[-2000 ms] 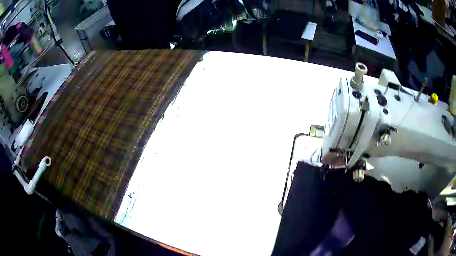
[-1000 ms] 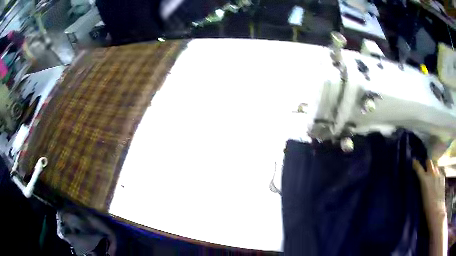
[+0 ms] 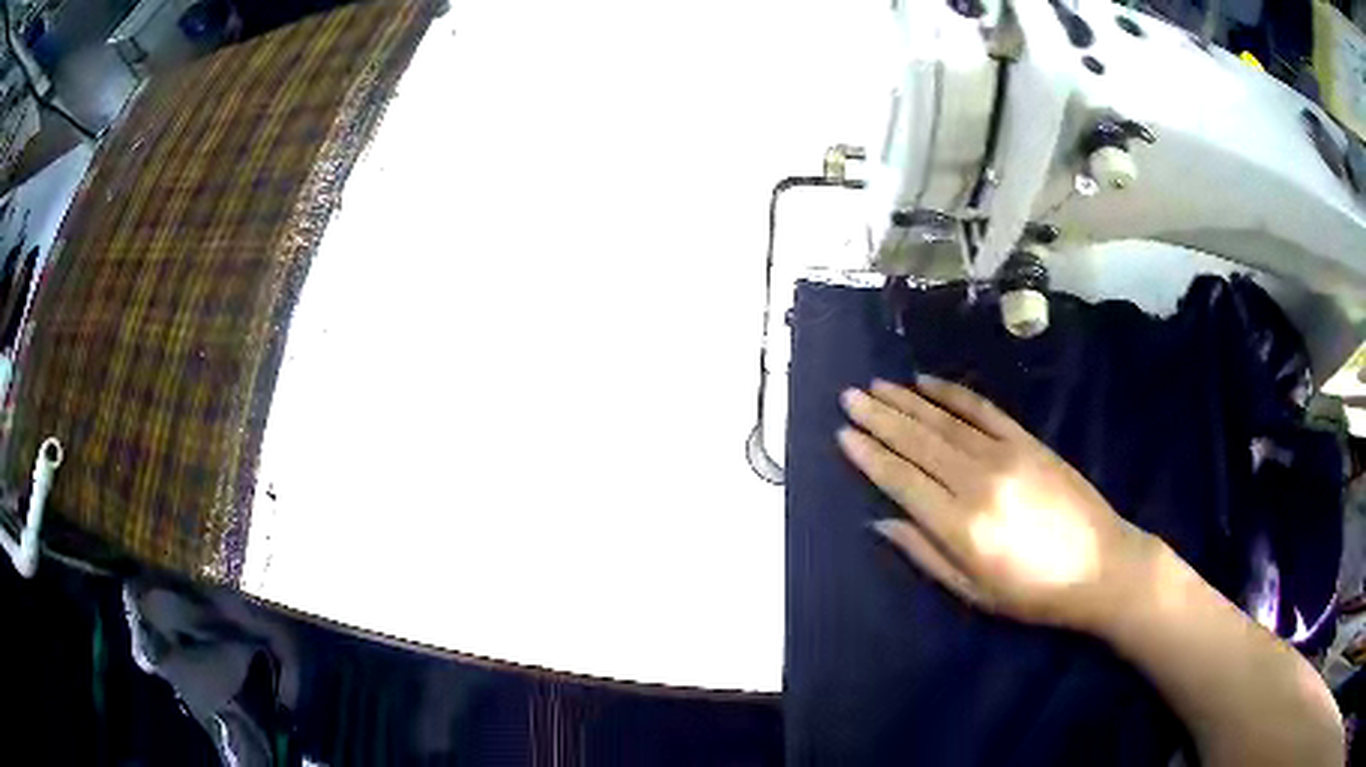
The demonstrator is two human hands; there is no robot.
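Observation:
Dark navy cloth (image 3: 899, 629) lies on the right part of the white table, its straight left edge running down past the front edge. Its top edge reaches under the sewing machine's needle area (image 3: 974, 270); the exact contact at the presser foot is too dark to tell. My right hand (image 3: 1019, 517) lies flat, palm down, on the cloth below the machine head, with its fingers spread and pointing left. The forearm comes in from the lower right. My left hand is not in view.
The white machine head (image 3: 959, 135) stands at the upper right, with a ribbed cream knob (image 3: 1025, 312) low on it. Plaid cloth (image 3: 180, 285) covers the table's left end. A white hooked rod (image 3: 38, 502) sticks up at the far left.
My right hand has moved left from the cloth's right side onto its middle. The cloth now lies flatter than two seconds ago. The camera view has tilted down and shifted right.

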